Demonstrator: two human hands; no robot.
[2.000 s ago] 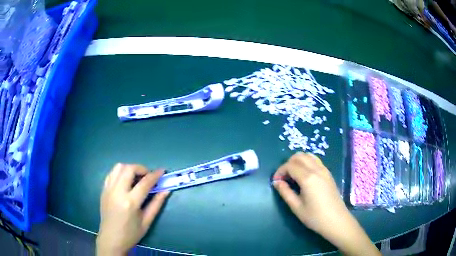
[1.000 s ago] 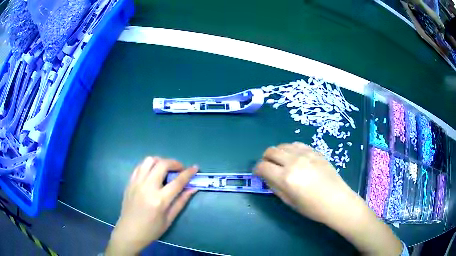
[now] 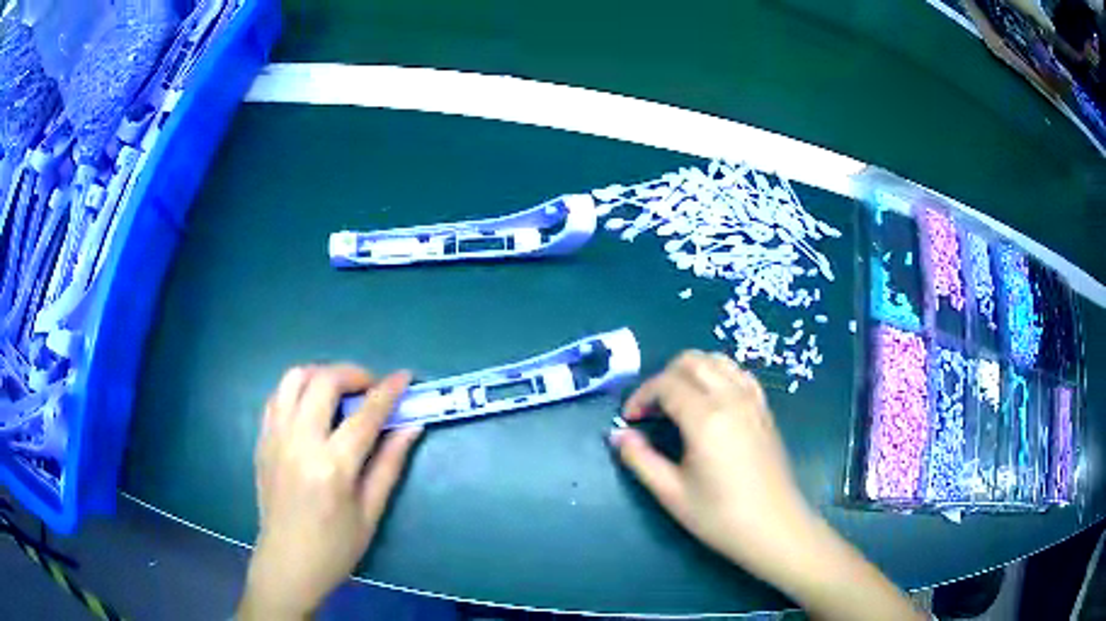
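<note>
A lilac handle shell [image 3: 509, 386] lies on the dark-green surface with its cut-outs facing up and its wide end to the right. My left hand [image 3: 321, 467] grips its narrow end between thumb and fingers. My right hand [image 3: 716, 455] is just right of the wide end, apart from it, and pinches a tiny pale part [image 3: 620, 423] between thumb and finger; its exact shape is too small to tell. A second handle shell [image 3: 467, 239] lies beyond the first. A loose pile of white stemmed parts [image 3: 728, 218] touches or nearly touches its wide end. Small pale caps [image 3: 758, 334] lie nearer me.
A blue tote [image 3: 146, 255] heaped with lilac shells and clear bags stands at the left. A clear compartment box [image 3: 864, 364] with pink, turquoise, blue, white and lilac bits is at the right. A white line [image 3: 509, 97] crosses the surface beyond the shells.
My right hand was over the shell's wide end a second ago and has moved off it to the right, with a tiny part now visible. The shell's wide end is uncovered and tilted farther away.
</note>
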